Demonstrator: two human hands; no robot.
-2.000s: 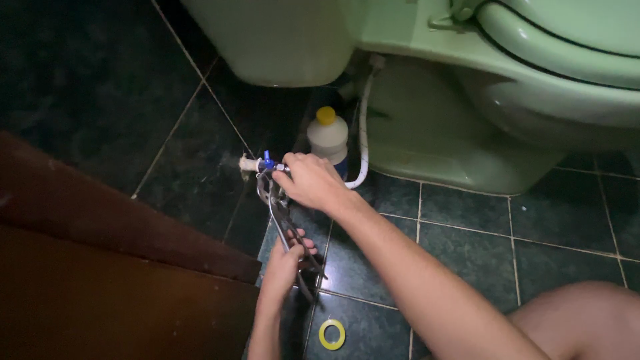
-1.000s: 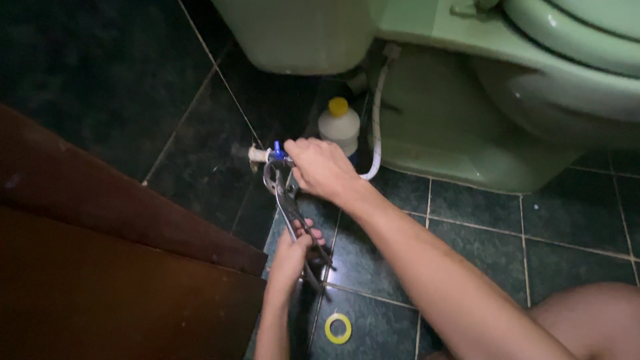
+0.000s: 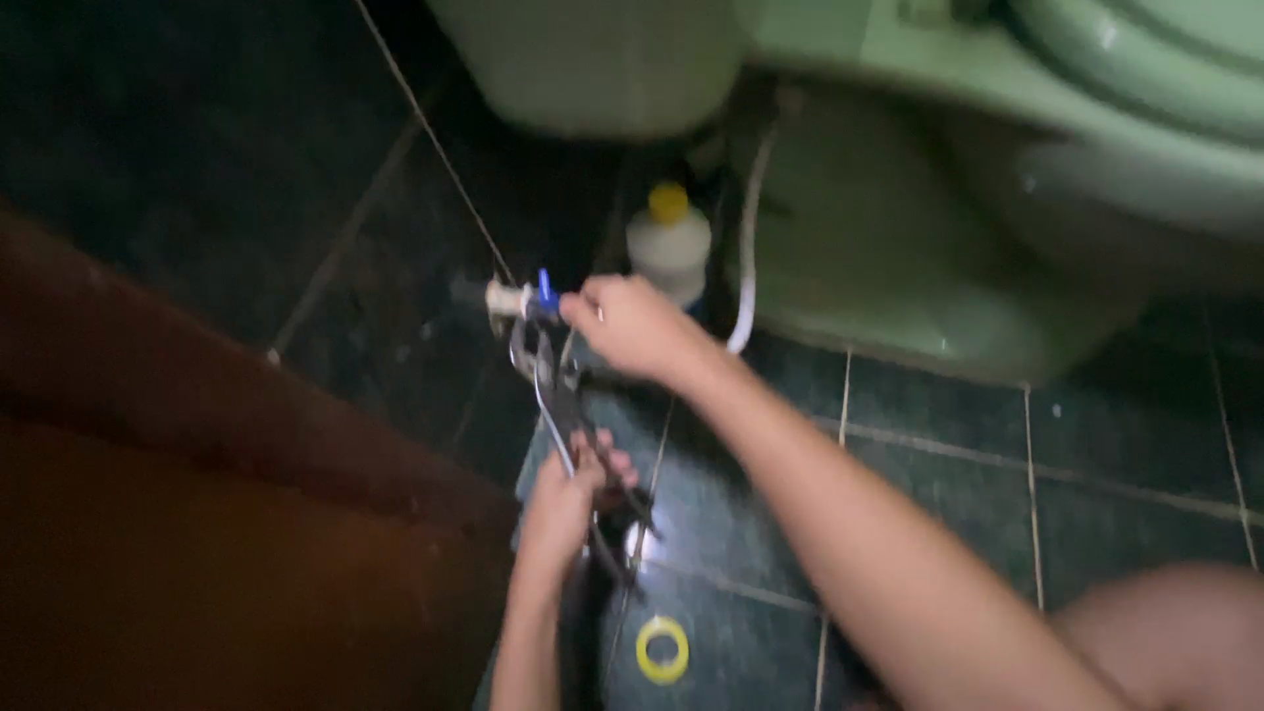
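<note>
My left hand (image 3: 578,479) is closed around the handles of a pair of metal pliers (image 3: 559,390), whose jaws point up just below the blue-handled valve (image 3: 544,294). Whether the jaws touch the valve is blurred. A whitish pipe fitting (image 3: 507,299) joins the valve to the dark tiled wall. The fingers of my right hand (image 3: 627,321) grip the outlet end of the valve, where the connector is mostly hidden by them. A white flexible hose (image 3: 750,237) runs from under the toilet tank down behind my right wrist.
A white bottle with a yellow cap (image 3: 670,242) stands behind my right hand. The green toilet base (image 3: 889,247) is at the right, its tank (image 3: 612,69) above. A brown wooden door or panel (image 3: 217,474) fills the lower left. A yellow tape roll (image 3: 662,650) lies on the floor tiles.
</note>
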